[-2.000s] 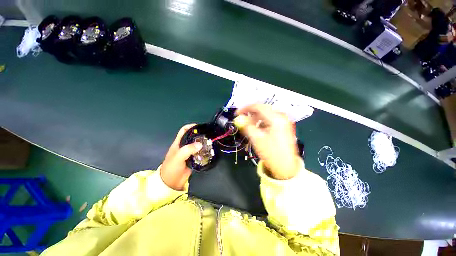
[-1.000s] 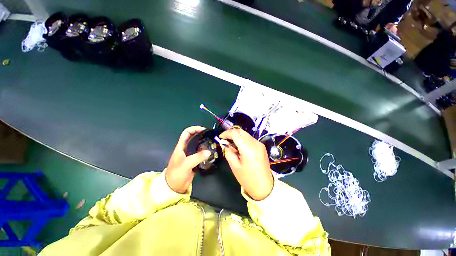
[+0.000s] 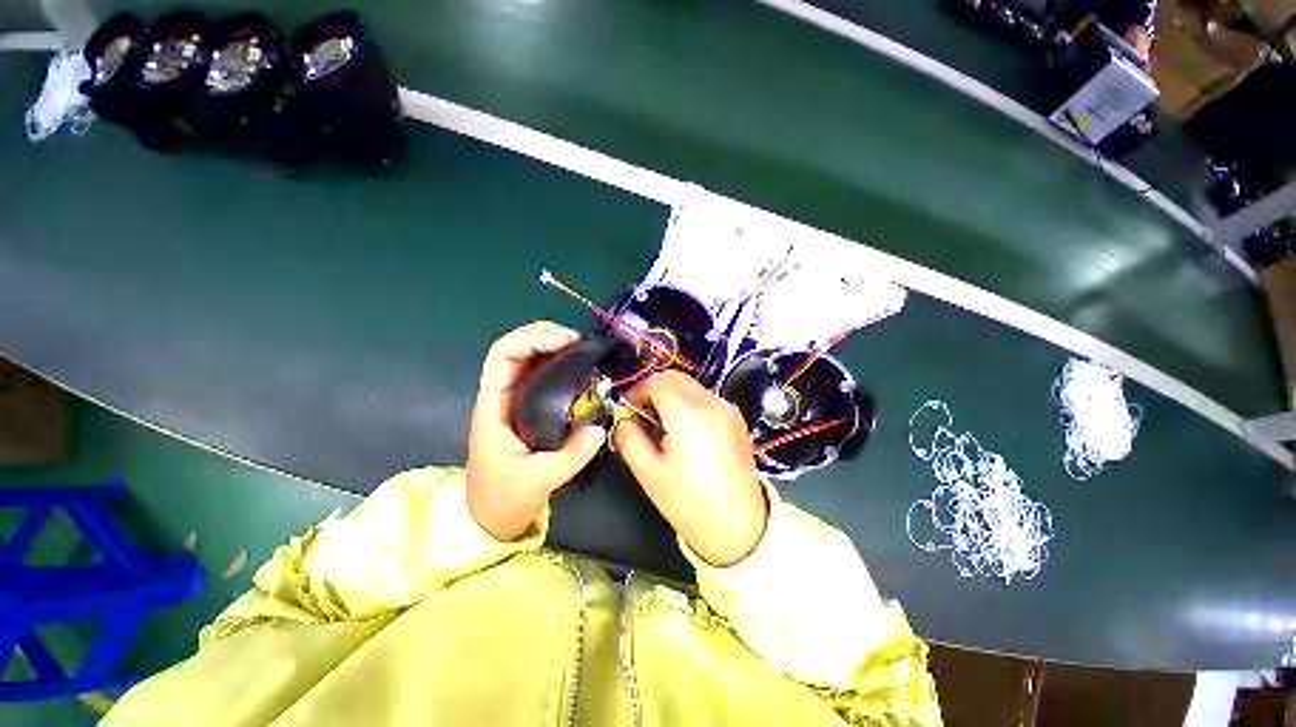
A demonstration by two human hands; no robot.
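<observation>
My left hand (image 3: pixel 515 447) holds a black camera head (image 3: pixel 552 398), tilted so its rounded shell shows. The fingertips of my right hand (image 3: pixel 697 462) meet at the head's open side, gripping a lead wire or its small plug (image 3: pixel 611 396); which one is hard to tell. Just behind stands a round black base housing (image 3: pixel 668 315) with red and white wires, one strand reaching up left to a small white tip (image 3: pixel 546 277). A second white-rimmed base housing (image 3: pixel 796 409) with red and orange wires lies right of my right hand. White wall brackets (image 3: pixel 768 270) lie behind both.
Several black camera heads (image 3: pixel 242 64) stand in a row at upper left beside white loops (image 3: pixel 60 94). Two piles of thin white loops (image 3: pixel 988 511) lie at right. A pale rail (image 3: pixel 547 149) borders the conveyor (image 3: pixel 640 85). A white box (image 3: pixel 1104 100) stands at upper right.
My right hand has moved from over the base housings to the camera head. The head has turned in my left hand, so its board is now mostly hidden. The second base housing is uncovered.
</observation>
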